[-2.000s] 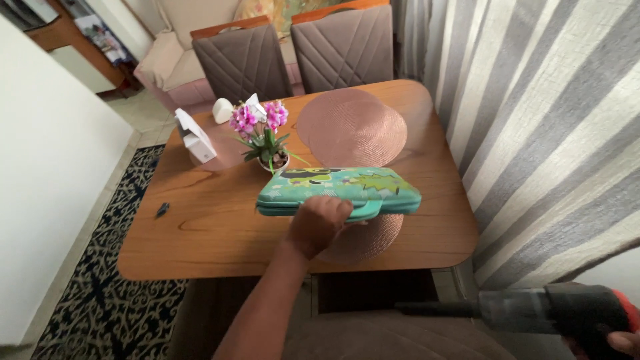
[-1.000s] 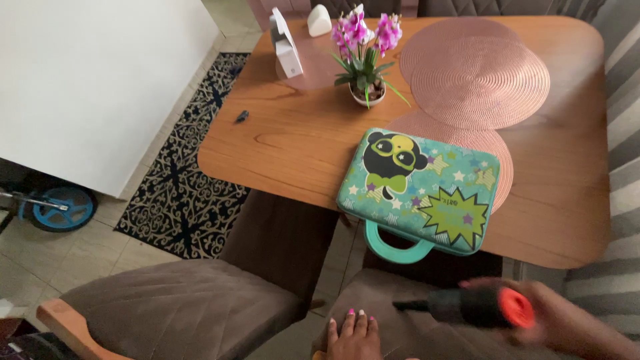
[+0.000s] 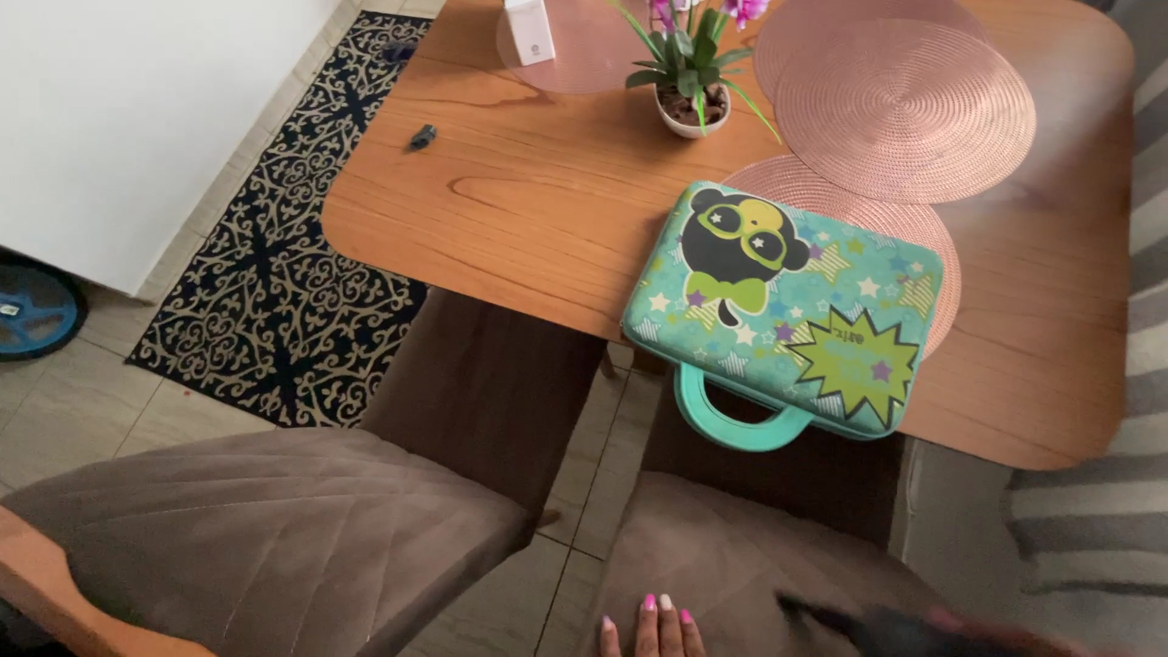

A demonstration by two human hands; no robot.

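Note:
My left hand [image 3: 652, 631], with pink and white nails, lies with fingers apart on the backrest of a brown upholstered chair [image 3: 730, 547] at the bottom. To its right, a blurred black handheld vacuum cleaner [image 3: 876, 628] points its narrow nozzle at the same backrest. My right hand [image 3: 990, 639] is a blur at its rear end, at the lower edge of the view. Beyond them a turquoise case [image 3: 803, 301] with a cartoon animal and stars lies flat on the wooden table [image 3: 511, 210], its handle jutting over the edge.
Round woven placemats [image 3: 903, 109], a potted orchid [image 3: 693, 100], a white box [image 3: 529, 32] and a small dark object [image 3: 422, 138] are on the table. A second chair [image 3: 274, 538] stands at left, near a patterned rug [image 3: 283, 274] and a blue wheel [image 3: 36, 310]. A striped curtain [image 3: 1086, 529] hangs at right.
My left hand has let go of the case's handle and moved down to the chair backrest. The case, tilted up before, lies flat. The view has tilted down.

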